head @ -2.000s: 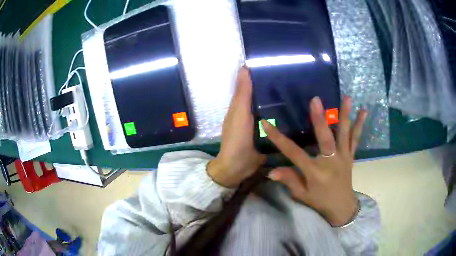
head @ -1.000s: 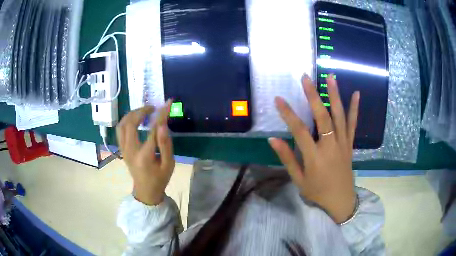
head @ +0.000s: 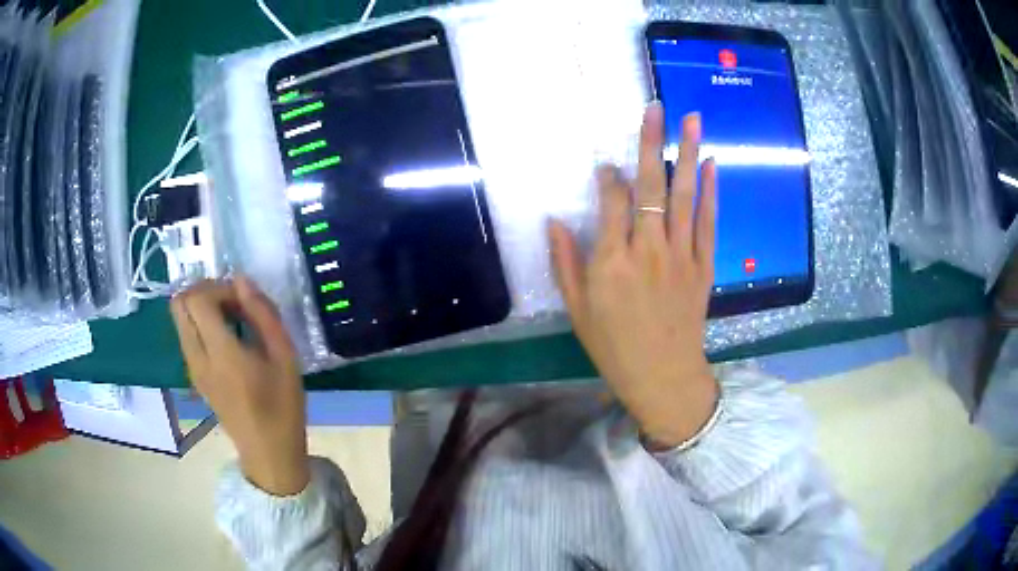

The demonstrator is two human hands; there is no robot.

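The left tablet (head: 391, 212) lies tilted on a clear bubble bag (head: 240, 123) and shows a black screen with rows of green and white text. The right tablet (head: 754, 190) lies on another bubble bag (head: 848, 190) and shows a blue screen with a red icon at the top and a small red one near the bottom. My right hand (head: 647, 290) is spread, empty, over the right tablet's left edge. My left hand (head: 240, 368) is at the lower left of the left tablet, fingers bent and apart; I see nothing held in it.
A white power strip (head: 190, 248) with a black adapter (head: 176, 203) and white cords is at left. Bagged tablets stand in rows at far left (head: 56, 178) and far right (head: 932, 145). A red object (head: 28, 418) and a white box (head: 117, 413) are below the green bench edge.
The left tablet has gone from green and orange buttons to a text menu, and the right one from menu text to a blue screen. My right hand has moved left, my left hand lower.
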